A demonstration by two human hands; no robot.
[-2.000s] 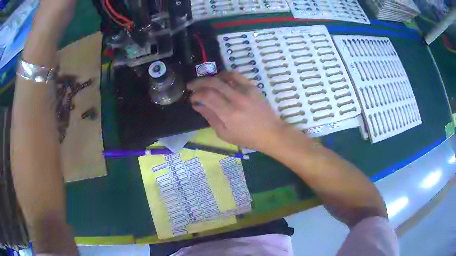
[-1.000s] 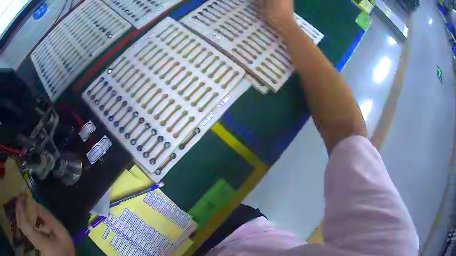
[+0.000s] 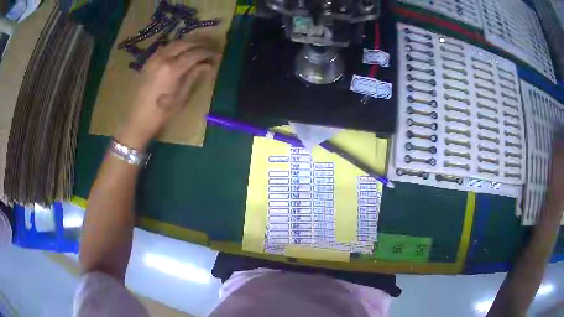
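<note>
My left hand (image 3: 176, 74) is over the tan cardboard sheet (image 3: 117, 117), just below the heap of dark loose parts (image 3: 164, 25). Its fingers are curled and blurred; whether they hold a part is hidden. My right forearm (image 3: 535, 247) rises along the right edge, and the right hand is cut off by the picture's edge. The white slotted tray (image 3: 488, 184) lies right of the press, with dark parts in its left column and tan-looking slots in the others. The round press fixture (image 3: 318, 65) stands under the metal machine head (image 3: 312, 31).
Yellow and white label sheets (image 3: 343, 210) lie at front centre, crossed by a purple and dark pen (image 3: 238, 125). Stacked boards (image 3: 46, 117) stand at far left. A second slotted tray (image 3: 537, 117) is at the right edge, with more trays (image 3: 519, 31) behind. A green label (image 3: 405, 247) lies near the front edge.
The view has swung left. My left hand is now beside the loose parts on the cardboard. My right hand, over the far right tray one second ago, has left the picture.
</note>
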